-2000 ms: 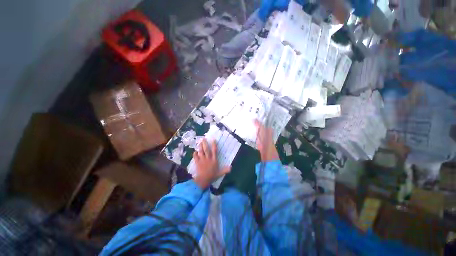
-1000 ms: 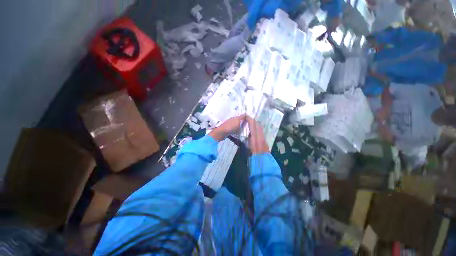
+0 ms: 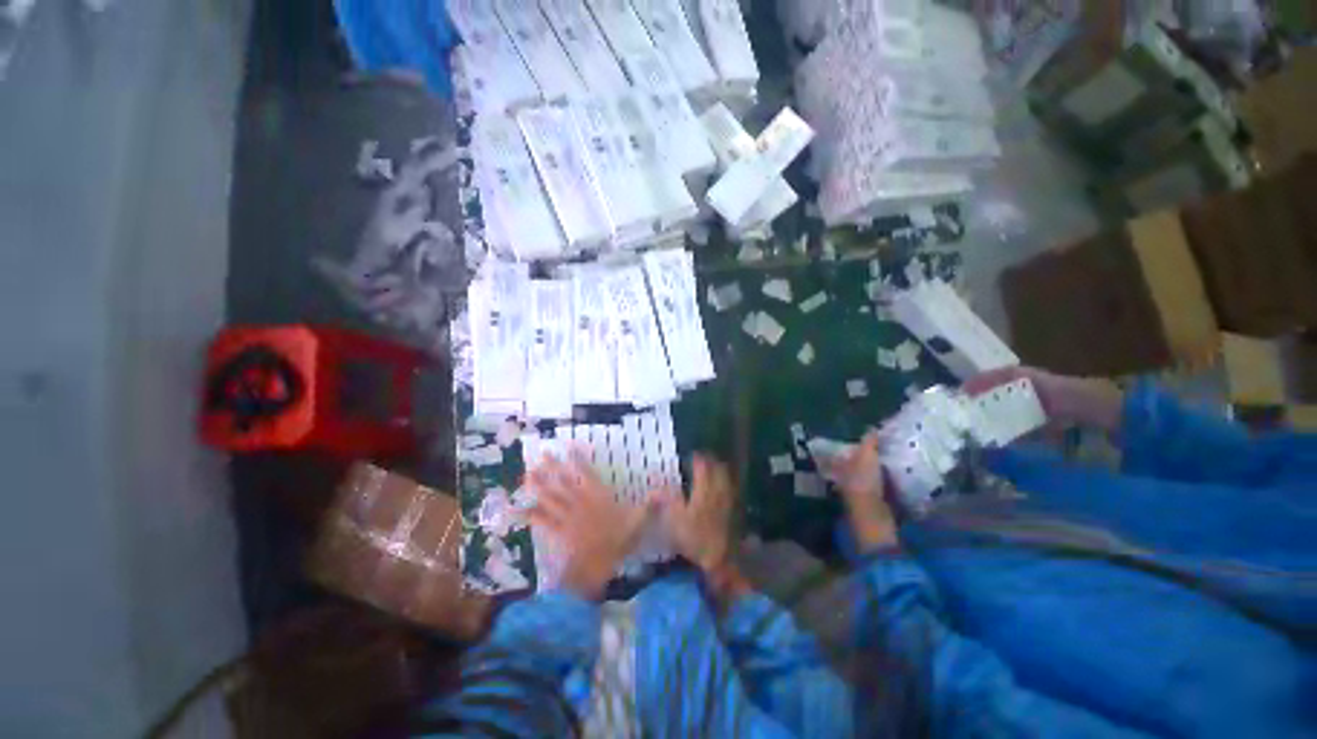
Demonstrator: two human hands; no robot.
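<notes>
A row of slim white boxes (image 3: 624, 445) lies side by side on the green table (image 3: 766, 419), close in front of me. My left hand (image 3: 585, 523) lies spread over the left part of this row, fingers apart. My right hand (image 3: 703, 514) is at the row's right end, fingers up and apart, its thumb side near the boxes. Neither hand is closed around a box. Just beyond is another row of white boxes (image 3: 589, 335) with small dark print. Larger stacks of white boxes (image 3: 592, 173) lie farther back.
At the right, another person's hands (image 3: 867, 469) hold several white boxes (image 3: 932, 440). White scraps (image 3: 766, 325) are scattered on the table. A red stool (image 3: 311, 390) and a taped carton (image 3: 393, 534) stand on the left floor. More cartons (image 3: 1083, 303) stand at the right.
The view has turned, so the table now runs straight ahead. My hands were together over the boxes and are now apart at the near row. The neighbour's hands have come into view at the right.
</notes>
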